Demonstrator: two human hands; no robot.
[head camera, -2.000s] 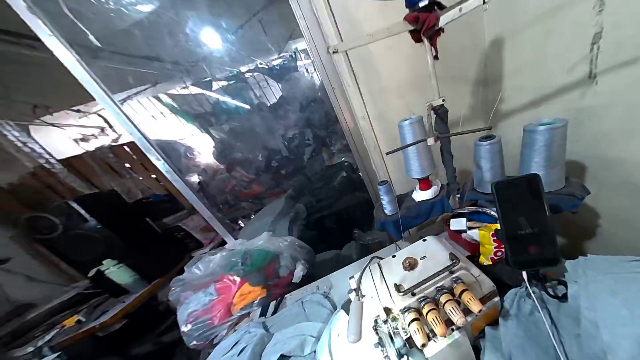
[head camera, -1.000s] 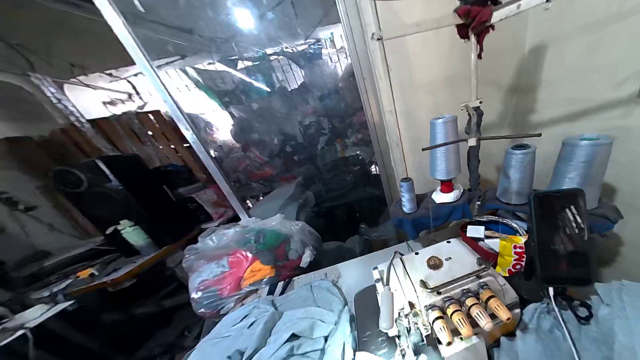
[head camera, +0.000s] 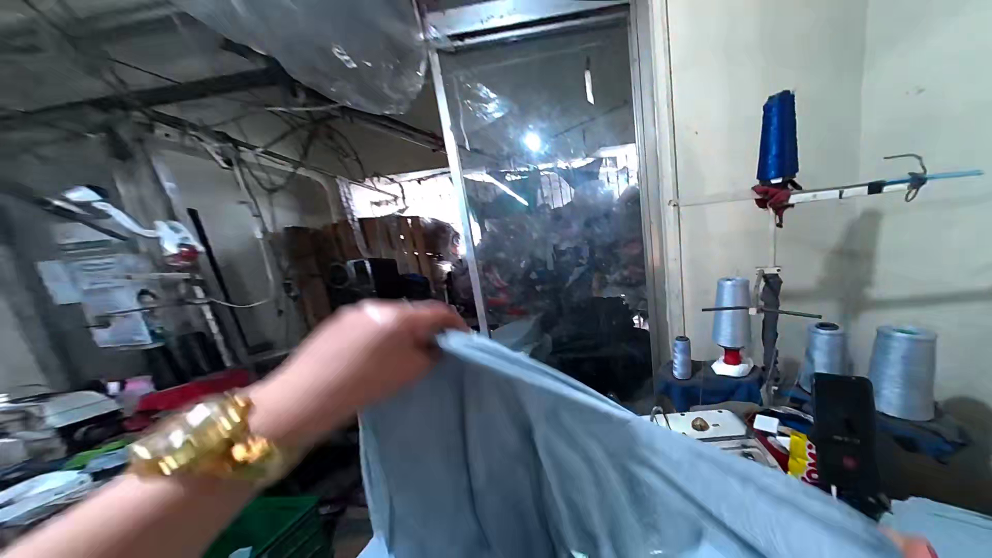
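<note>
My left hand (head camera: 387, 349), blurred and with a gold bracelet on its wrist, grips a corner of light blue-grey fabric (head camera: 496, 442) and holds it up at the centre of the view. The fabric stretches down to the lower right, where only the fingertips of my right hand (head camera: 911, 545) show at its edge, closed on it as far as can be seen. Behind the cloth, most of the sewing machine (head camera: 705, 424) is hidden; part of its white top shows.
Thread cones (head camera: 731, 314) stand behind the machine, with a blue cone (head camera: 778, 139) on the stand above. A phone (head camera: 845, 434) is upright at the right. More blue-grey fabric (head camera: 942, 523) lies beside it. A green crate (head camera: 271, 527) is low at left, near a glass partition (head camera: 554, 232).
Both hands have come into view, holding up blue-grey fabric that now covers much of the machine. The view has swung up and to the left.
</note>
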